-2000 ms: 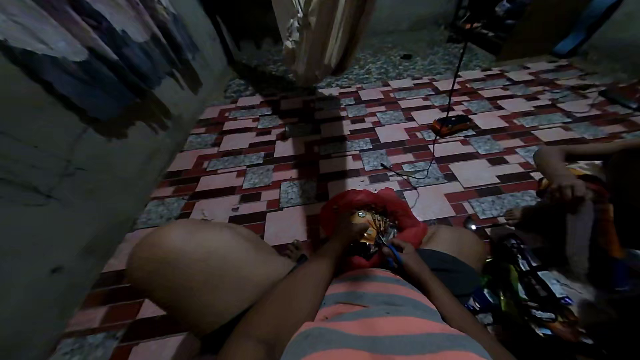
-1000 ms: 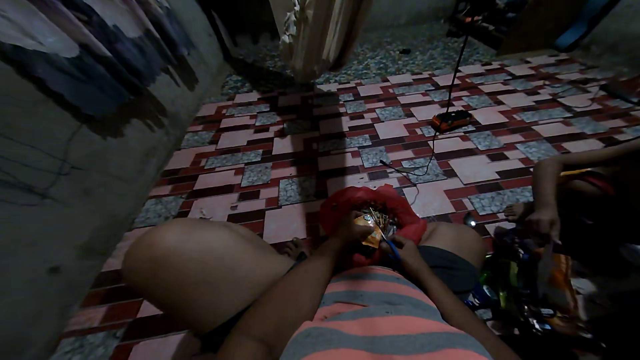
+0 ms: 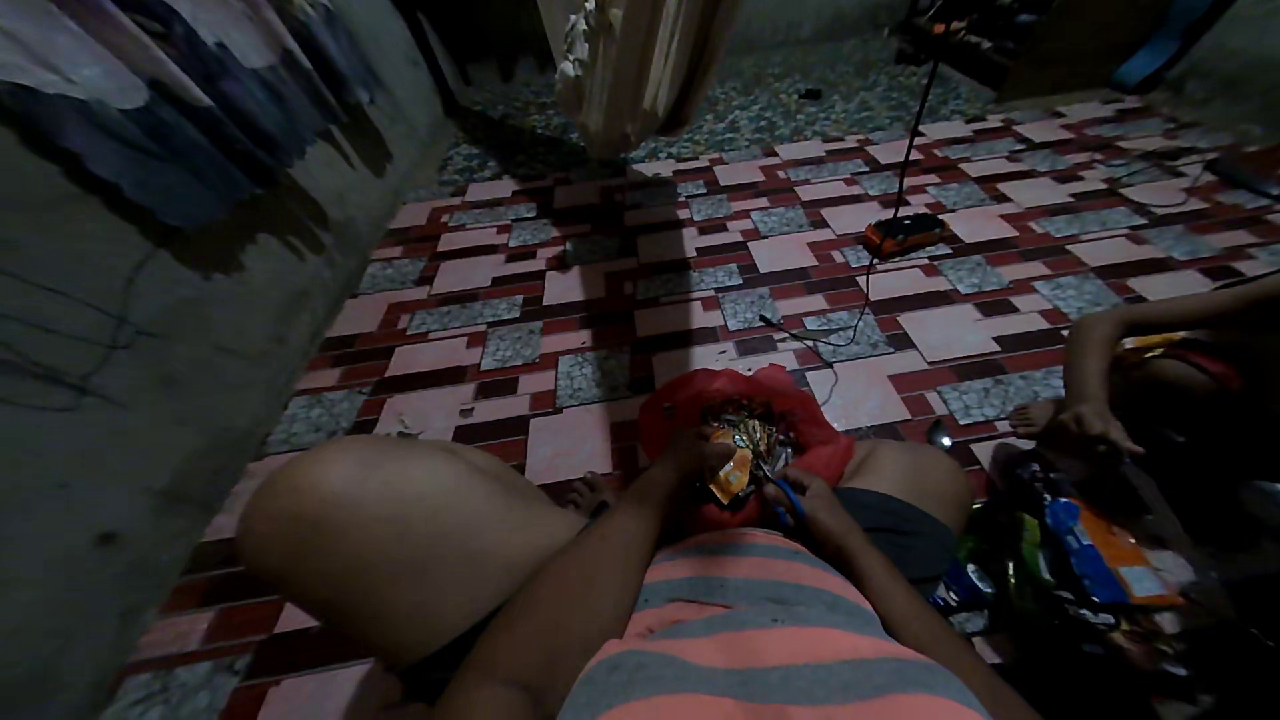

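Observation:
My left hand (image 3: pixel 697 455) holds an orange foil wrapper (image 3: pixel 732 474) over a red plastic bag (image 3: pixel 812 425) in my lap. Blue-handled scissors (image 3: pixel 788 497) are in my right hand (image 3: pixel 812 502), their blades pointing up and left toward the wrapper. Inside the open bag lie many small cut strips of shiny packaging (image 3: pixel 752 425). Dim light hides my fingertips and the exact spot where the blades meet the foil.
Blue, green and orange wrappers (image 3: pixel 1095 550) lie in a pile at right, beside another person's hand (image 3: pixel 1095 425). An orange-black device (image 3: pixel 905 233) with a cable sits on the patterned floor (image 3: pixel 570 440). Cloth hangs above the floor and along the left wall.
The other person's hand at right has moved, and a blue and orange wrapper now shows plainly in the pile. My hands stay over the red bag with scissors and wrapper.

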